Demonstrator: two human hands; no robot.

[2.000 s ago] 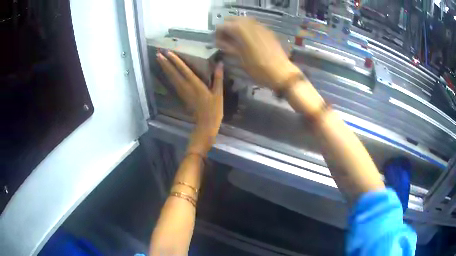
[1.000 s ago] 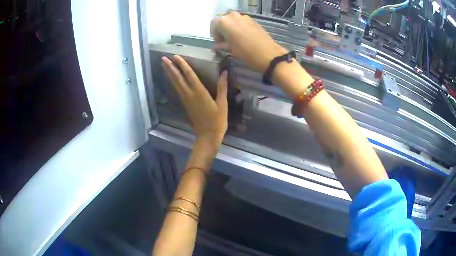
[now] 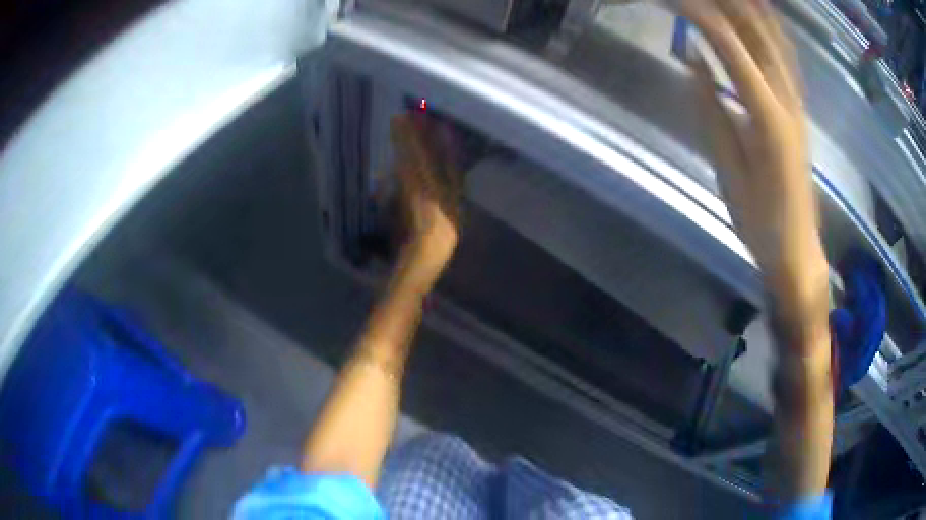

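My left hand (image 3: 426,173) is inside the lower opening of the machine frame (image 3: 569,142), just under its upper bar and close to a small red light (image 3: 422,104). It is blurred and in shadow, and I cannot tell if it holds anything. My right hand (image 3: 756,91) is raised over the machine's rails at the upper right, fingers apart and empty, its fingertips cut off by the top edge. A dark blue cloth (image 3: 861,310) lies on the frame to the right of my right forearm.
A blue plastic stool (image 3: 71,406) stands on the floor at the lower left. A white curved panel (image 3: 152,112) borders the left side. Lower frame bars (image 3: 569,381) run across below the opening. Conveyor rails (image 3: 853,193) lie at the right.
The view has tilted down. My left hand has left the grey block and moved down into the lower opening. My right hand has moved right, away from the block, and its fingers have opened.
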